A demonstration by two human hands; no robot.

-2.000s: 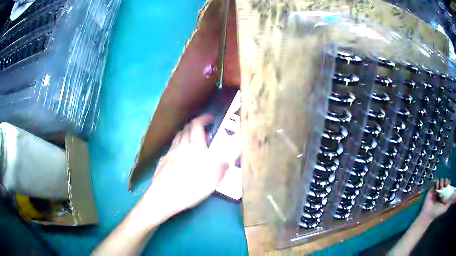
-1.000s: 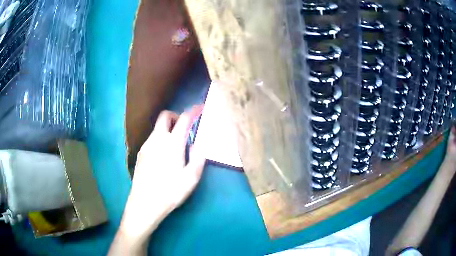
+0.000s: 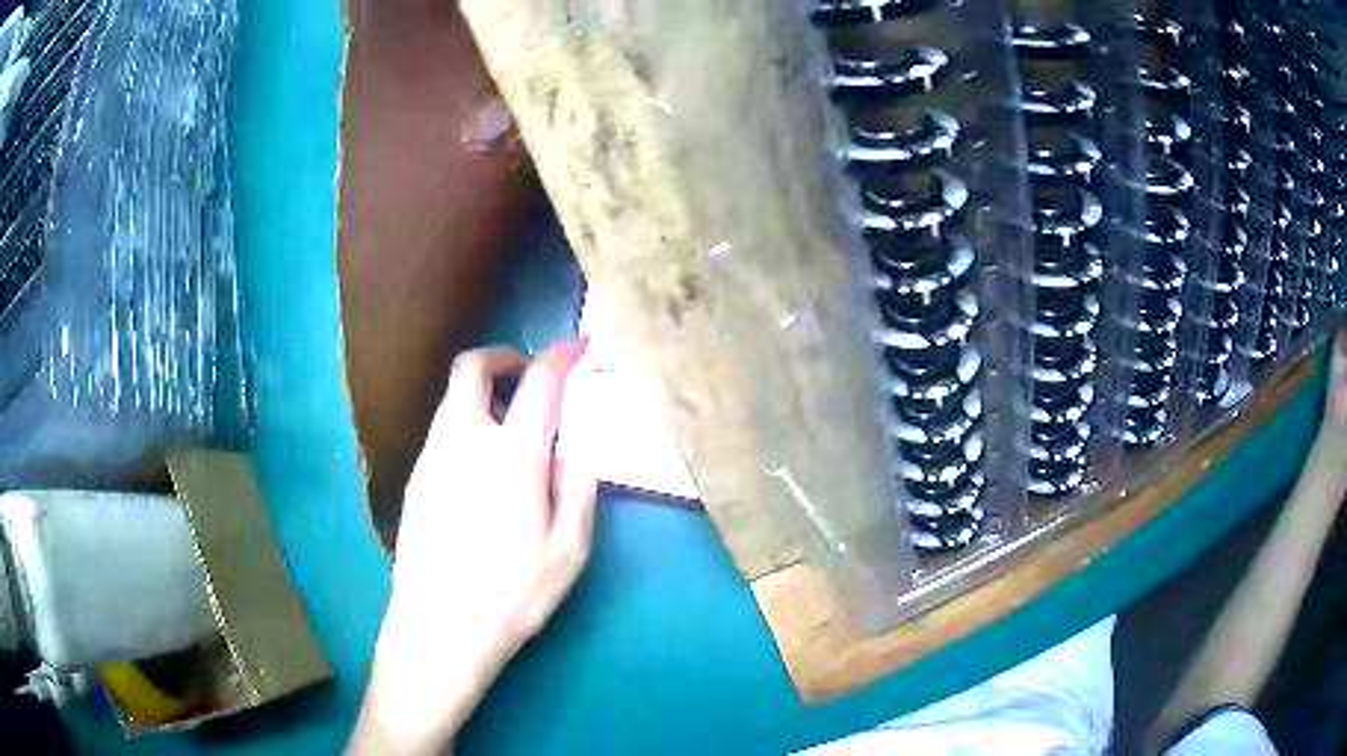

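Observation:
My left hand (image 3: 488,517) lies on the teal bench beside a white card or small box (image 3: 628,428). Its fingertips touch the white item's left edge; whether they grip it is unclear. The item lies partly under the raised brown board (image 3: 635,192). On the board is a clear blister tray (image 3: 872,569) with glossy black round parts (image 3: 934,399) on edge in columns. My right hand (image 3: 1337,406) is at the far right edge, cut off and blurred; its fingers and anything in them are hidden.
A brown cardboard flap (image 3: 406,251) slopes beside the board. Stacked clear trays (image 3: 141,251) stand at the upper left. A small open carton (image 3: 259,591) at the lower left holds a white bottle (image 3: 111,576) and something yellow (image 3: 145,694). White cloth (image 3: 1005,702) shows at the bottom.
The view has shifted, so the board and tray sit further left and higher. My left hand has moved to the white item's left edge. My right hand, earlier around something white, is now mostly cut off.

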